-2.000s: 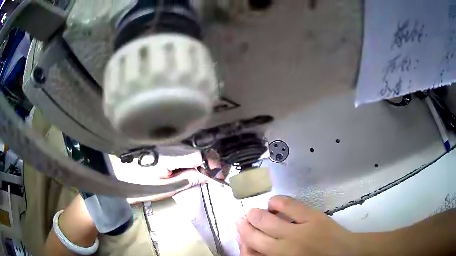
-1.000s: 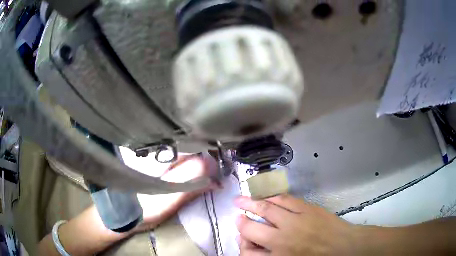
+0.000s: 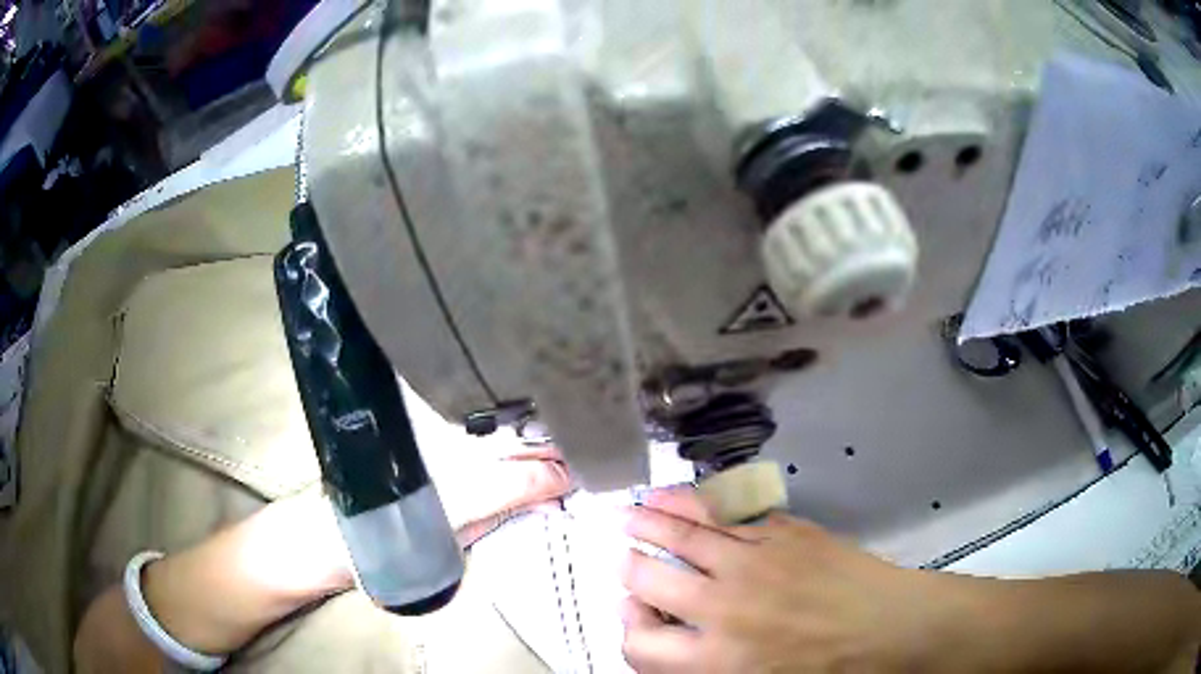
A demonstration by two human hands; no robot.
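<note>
The khaki garment [image 3: 198, 342] spreads at the left and front, with a pocket-like stitched panel. A glared white strip with two dark stitch lines [image 3: 564, 579] runs down from the needle area. My left hand [image 3: 487, 494] lies flat on the cloth left of the needle, partly behind the lamp [image 3: 402, 553] and washed out by glare. My right hand [image 3: 738, 579] rests on the cloth just right of the strip, fingers bent, fingertips beside the cream block [image 3: 744, 491]. The needle and presser foot are hidden by the guard [image 3: 593, 395] and glare.
The machine head [image 3: 487, 211] with its white ribbed tension knob [image 3: 840, 250] stands above the hands. A handwritten note [image 3: 1087, 211] hangs at the right. Black-handled scissors [image 3: 1113, 402] and a white pen [image 3: 1083, 408] lie under it.
The view has pulled back and shifted, showing more garment at the left. The left hand's fingers now lie flatter on the cloth; the right hand stays beside the cream block.
</note>
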